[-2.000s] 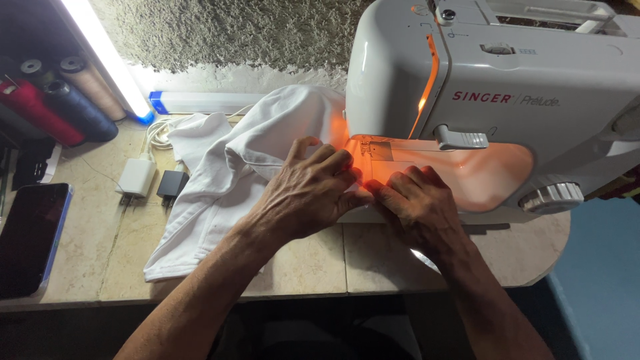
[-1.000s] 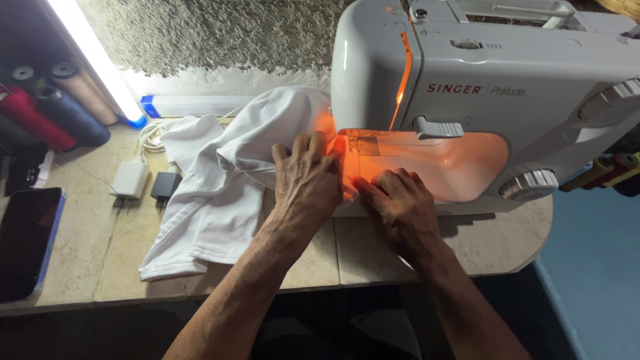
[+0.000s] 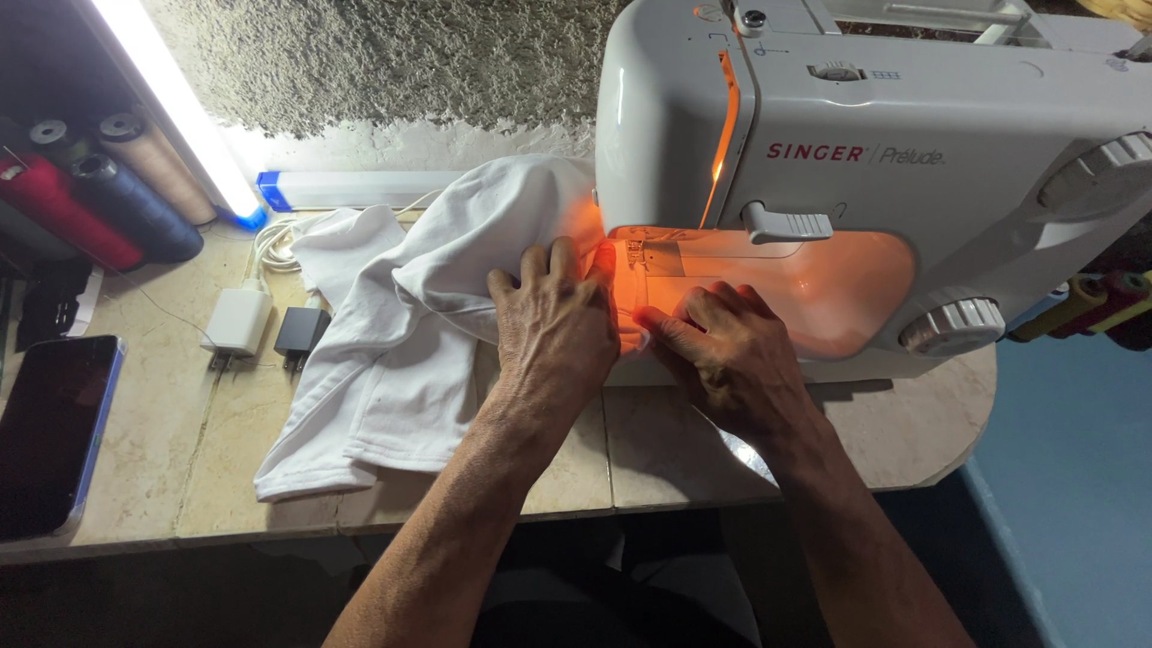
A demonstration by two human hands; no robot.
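A white Singer sewing machine [image 3: 837, 117] stands at the right, its orange-lit presser foot [image 3: 637, 252] over the edge of a white cloth garment [image 3: 387, 342]. The garment spreads to the left over the tiled tabletop. My left hand [image 3: 558, 315] lies on it with fingers spread, just left of the presser foot, pressing the cloth flat. My right hand [image 3: 724, 346] is in front of the needle area, its thumb and curled fingers at the garment's near edge, pinching it. The needle itself is too small to tell.
Two charger plugs, one white [image 3: 238, 319] and one dark [image 3: 301, 331], lie left of the garment, with a smartphone [image 3: 56, 436] beyond. Thread spools [image 3: 135, 211] and a lit tube lamp [image 3: 175, 99] stand at the back left. The tabletop's front edge [image 3: 576, 511] runs below my forearms.
My left hand has gone from bunched fingers near the presser foot to lying flatter and more spread on the garment. My right hand's fingers are now a little farther from the presser foot.
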